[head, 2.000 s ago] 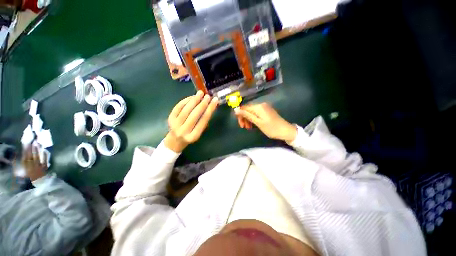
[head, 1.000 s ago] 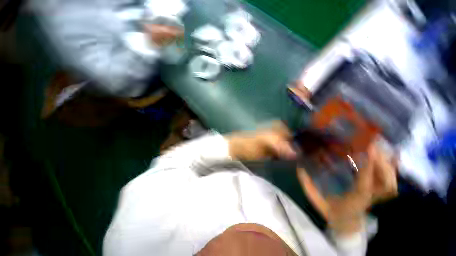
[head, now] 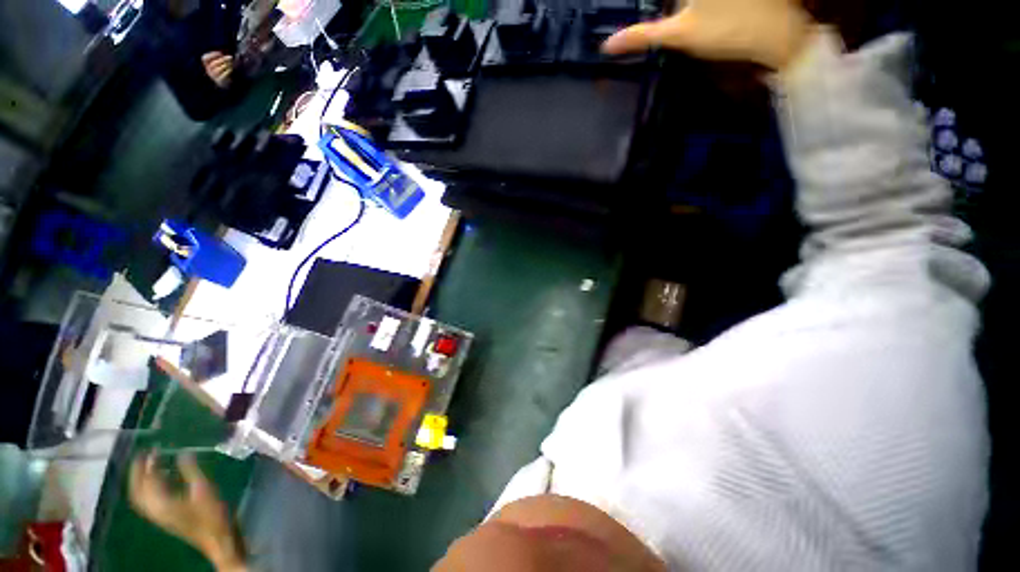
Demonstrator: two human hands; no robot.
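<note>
The clear test fixture [head: 447, 385] lies on the bench at centre-left, its clear cover [head: 287, 385] raised at the far side. Its orange locating frame [head: 408, 391] holds no dark screen; a grey opening shows in its middle. A red power switch [head: 445, 345] and a yellow fitting [head: 434, 431] sit on the fixture. My left hand [head: 185, 503] is at the lower left, away from the fixture, fingers apart and empty. My right hand [head: 727, 31] is stretched out at the top right edge beside black trays, partly cut off, fingers apart, nothing visible in it.
Black trays with dark items [head: 548, 123] stand at the top centre. A blue tape dispenser [head: 375, 173] and a second blue dispenser [head: 207, 255] are on white paper. A black flat piece [head: 349, 293] and dark stacked items [head: 252, 184] lie nearby. Another person's hand [head: 218, 69] shows upper left.
The view has swung right. My hands, earlier close together at the fixture, are now far apart, the right one out by the trays. The dark screen seen in the orange frame is gone.
</note>
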